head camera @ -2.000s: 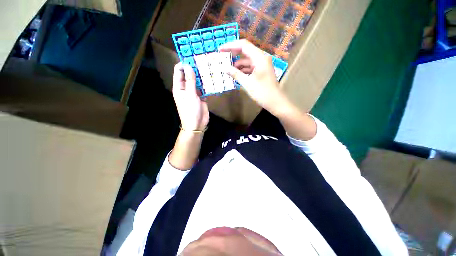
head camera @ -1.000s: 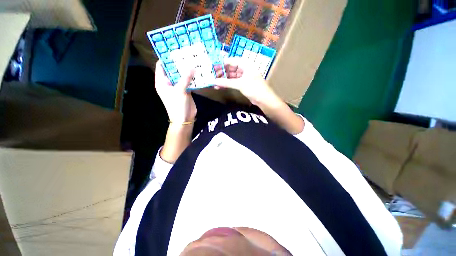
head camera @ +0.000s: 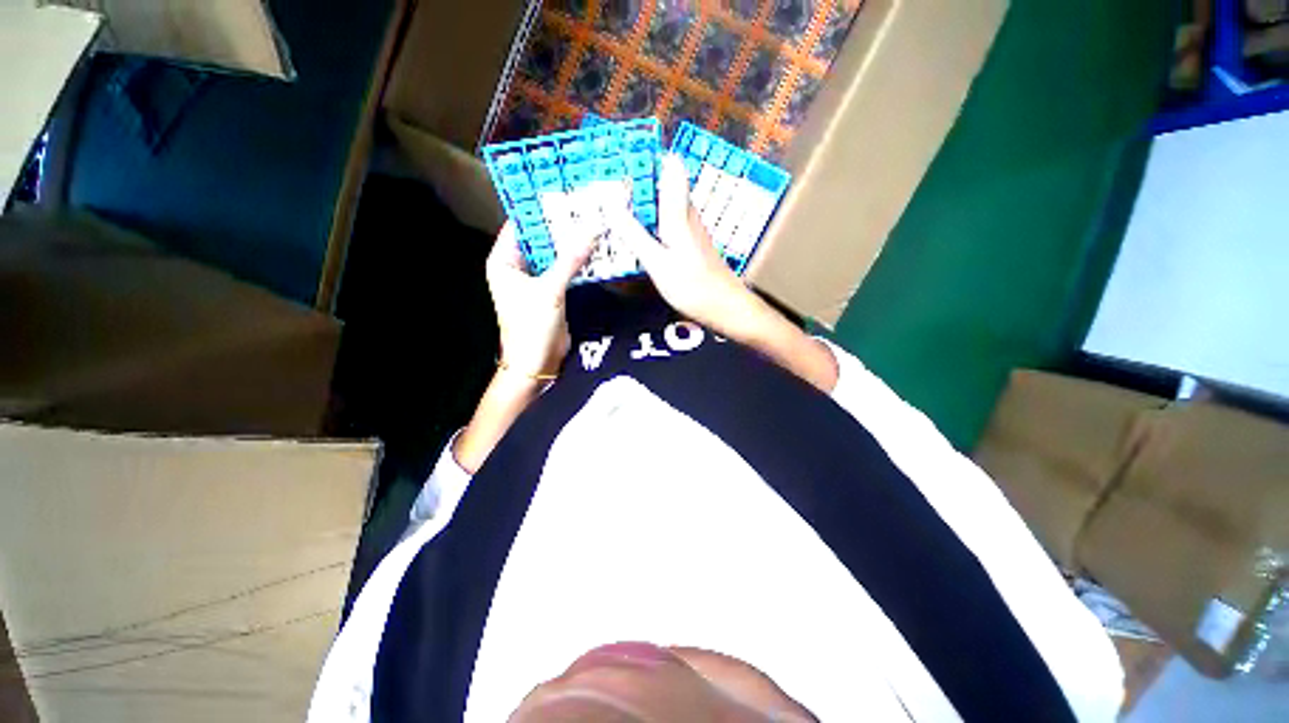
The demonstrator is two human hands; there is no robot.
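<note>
A combined key set (head camera: 578, 158), a blue frame with a white centre block, is held up in front of my body. My left hand (head camera: 534, 300) grips its left and lower edge, with the thumb over the white part. My right hand (head camera: 689, 261) touches its right side with the fingers over the white keys. A second blue-and-white key set (head camera: 761, 180) shows beyond my right hand, fanned out to the right; how it is held is hidden. A blue edge shows behind the first set.
An open carton (head camera: 848, 170) with orange-and-dark patterned pieces (head camera: 679, 64) stands just beyond my hands. A large carton flap (head camera: 184, 565) is at the left. More brown cartons (head camera: 1131, 480) and a white panel (head camera: 1202, 254) are at the right, beside the green floor (head camera: 961, 212).
The front key set has moved right and down. My right hand has moved from its lower right edge onto its face. The second set sits lower and slightly further right.
</note>
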